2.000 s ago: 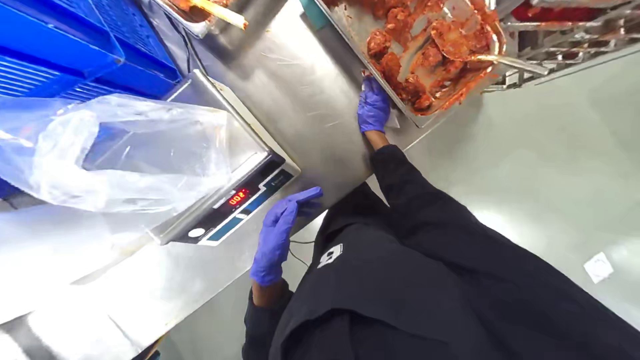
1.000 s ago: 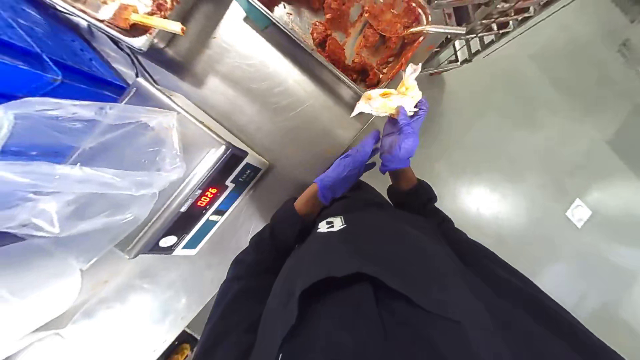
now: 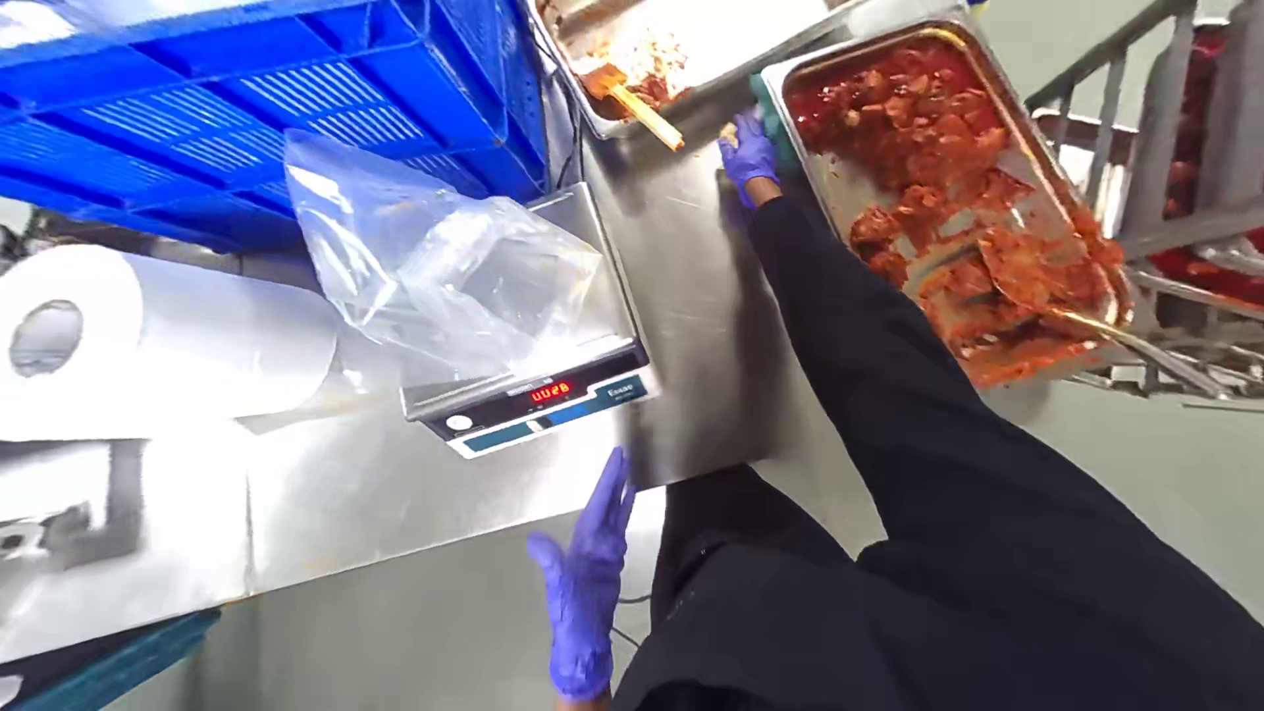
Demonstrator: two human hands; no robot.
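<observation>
My left hand (image 3: 588,583), in a purple glove, is held beside the table's front edge, fingers extended and nothing in it. Just beyond it stands a digital scale (image 3: 538,400) with a lit red display. A clear plastic bag (image 3: 444,257) lies loosely on the scale's pan. My right hand (image 3: 748,158), also purple-gloved, reaches to the back of the steel table (image 3: 691,286). Its fingers are curled over a small yellowish-stained wipe (image 3: 729,131), mostly hidden by the glove. A green item (image 3: 775,123) lies right beside this hand, along the edge of a steel tray (image 3: 825,193) of red-sauced food.
Blue plastic crates (image 3: 326,89) and a large white roll (image 3: 197,326) stand at left. Behind is another tray (image 3: 602,123) with a wooden-handled brush (image 3: 647,114). A metal utensil (image 3: 1136,346) sticks out of the right tray, near a metal rack (image 3: 1150,197).
My hands were close together at the tray's corner with the stained wipe. Now they are apart: the right has moved to the back of the table, the left toward the scale. The view has shifted.
</observation>
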